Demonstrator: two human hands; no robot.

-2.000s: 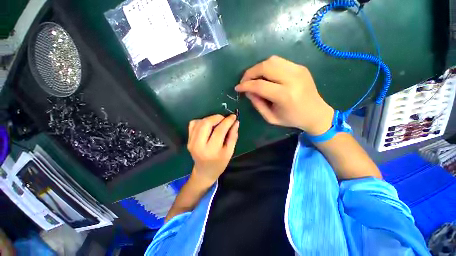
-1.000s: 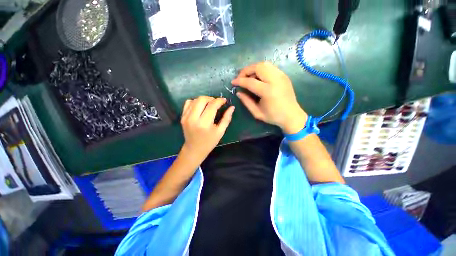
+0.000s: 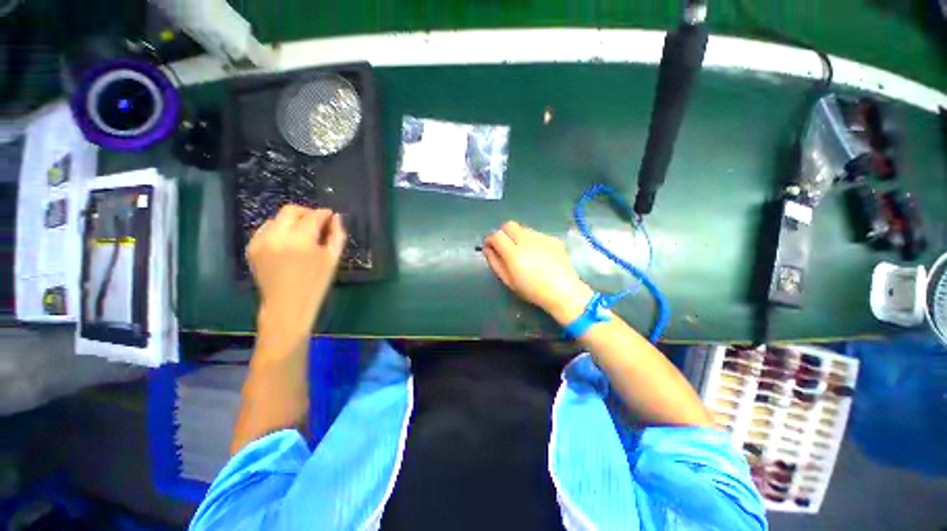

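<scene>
My left hand is over the lower part of the black parts tray, above the heap of small dark wired parts. Its fingers are bent; whether they hold a part cannot be told. My right hand is over the green bench, with a tiny dark part at its fingertips. A blue strap is round my right wrist. A round metallic dish of screws sits at the tray's top. A clear zip bag with a white label lies right of the tray.
A black electric screwdriver hangs upright at right, beside the coiled blue cord. A grey-black box, dark bundled parts and a white fan are far right. Instruction sheets and a purple-rimmed device are left.
My left hand has moved left, away from my right hand, to the parts tray. My right hand stays over the bench. The view has shifted and now takes in more of the bench.
</scene>
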